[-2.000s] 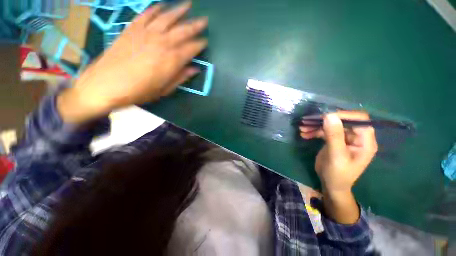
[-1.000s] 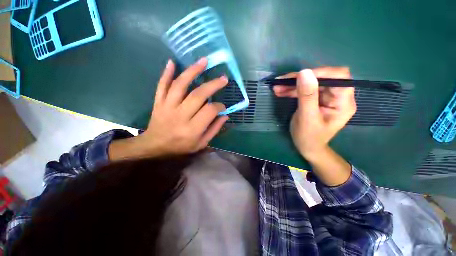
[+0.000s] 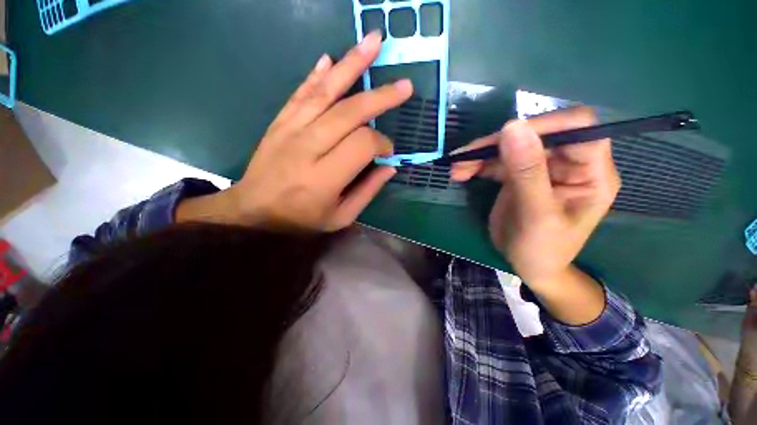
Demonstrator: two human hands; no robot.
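Note:
A light-blue housing (image 3: 408,56) lies over the left end of the clear sheet of dark strips (image 3: 668,176), its key holes at the top edge of the picture and its window end toward me. My left hand (image 3: 319,149) rests on its left side with fingers spread over the frame and window, holding it down. My right hand (image 3: 556,187) holds black tweezers (image 3: 602,133) like a pen. Their tips touch or nearly touch the housing's near end edge. A small dark mark shows on that edge; whether it is a strip is not clear.
Another light-blue housing (image 3: 60,18) is cut off at the top left, and a blue frame end (image 3: 10,76) lies at the left edge. A blue piece (image 3: 751,236) and a striped sheet (image 3: 729,290) are at the right, near another person's arm (image 3: 744,365).
The housing has gone from tilted to nearly upright in view, with my left hand still on it. The tweezer tips have gone from the strip sheet to the housing's near end.

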